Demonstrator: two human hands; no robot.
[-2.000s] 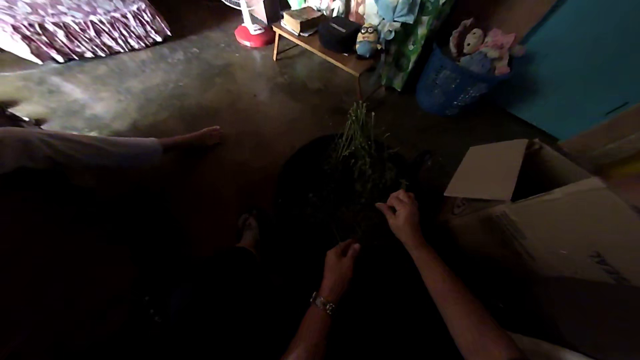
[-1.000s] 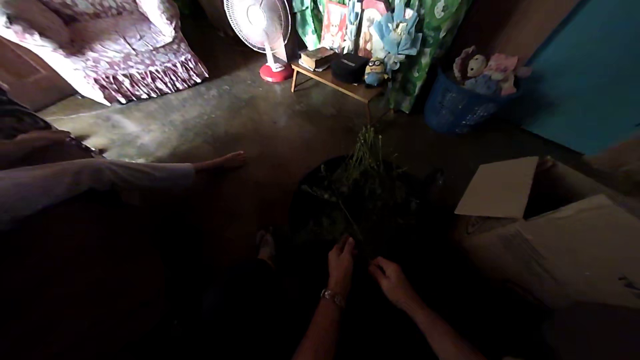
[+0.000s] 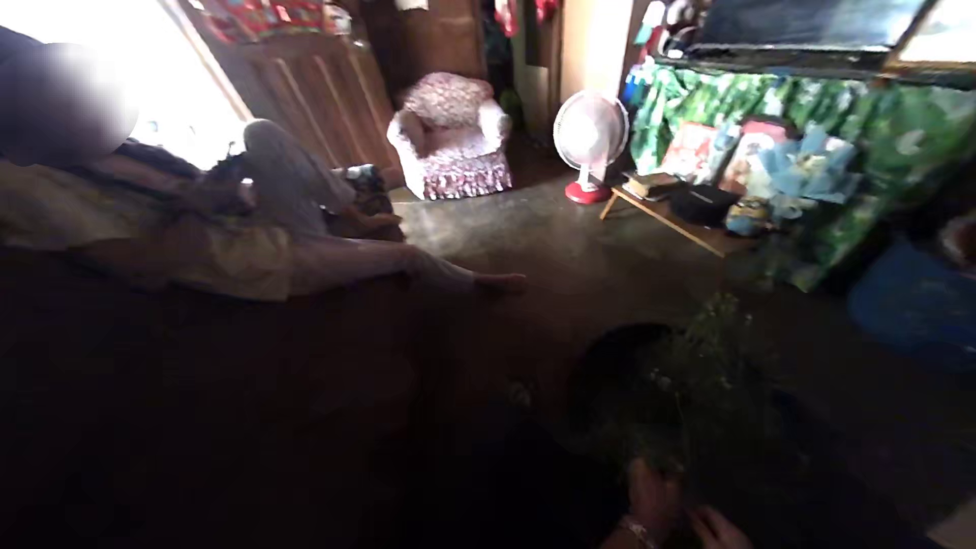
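Low at the bottom of the dark view, my left hand (image 3: 653, 492), with a bracelet at its wrist, touches or lies against a thin green stem. My right hand (image 3: 717, 528) is close on its right, partly cut off by the lower edge. Whether either hand grips the stem is too dark to tell. Beyond both hands, a bunch of leafy green plants (image 3: 713, 351) stands up in a dark round container (image 3: 602, 366), whose rim is only faintly visible.
A person (image 3: 343, 259) reclines at left, one bare foot stretched toward the container. Further back stand a floral armchair (image 3: 457, 145), a white fan (image 3: 591, 137) and a low wooden table (image 3: 671, 221) bearing books, a dark cap and a plush toy. A blue basket (image 3: 915, 297) is at right.
The view has swung up and left, bringing the reclining person and the armchair fully in. Two seconds ago my hands were farther apart; now they are close together.
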